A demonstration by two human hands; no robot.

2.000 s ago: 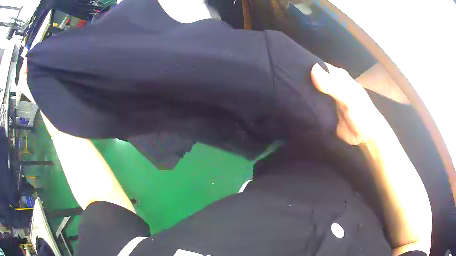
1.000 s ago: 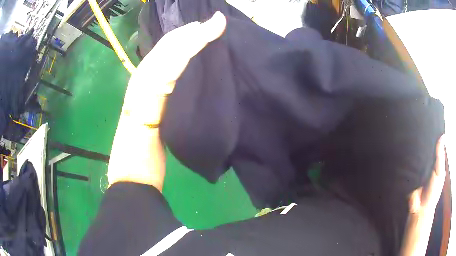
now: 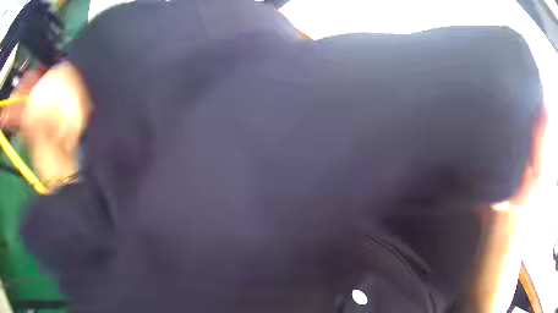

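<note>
The dark garment (image 3: 263, 122) is spread wide between my hands and fills most of the view, blurred by motion. My left hand (image 3: 58, 116) is at the far left, blurred, holding the garment's left side; its fingers are partly hidden by the cloth. My right hand (image 3: 531, 165) is at the far right, holding the garment's right edge. It is mostly hidden behind the cloth and washed out by glare. My black top with a white round spot (image 3: 360, 297) shows at the bottom.
A bright white table surface (image 3: 367, 17) lies behind the garment at the top. Its brown edge (image 3: 530, 287) shows at the lower right. A yellow tube (image 3: 23, 164) stands at the left over the green floor (image 3: 15, 214).
The garment has been opened out wider and now covers the floor in the middle. My left hand has moved to the far left; my right hand stays at the far right, a little higher.
</note>
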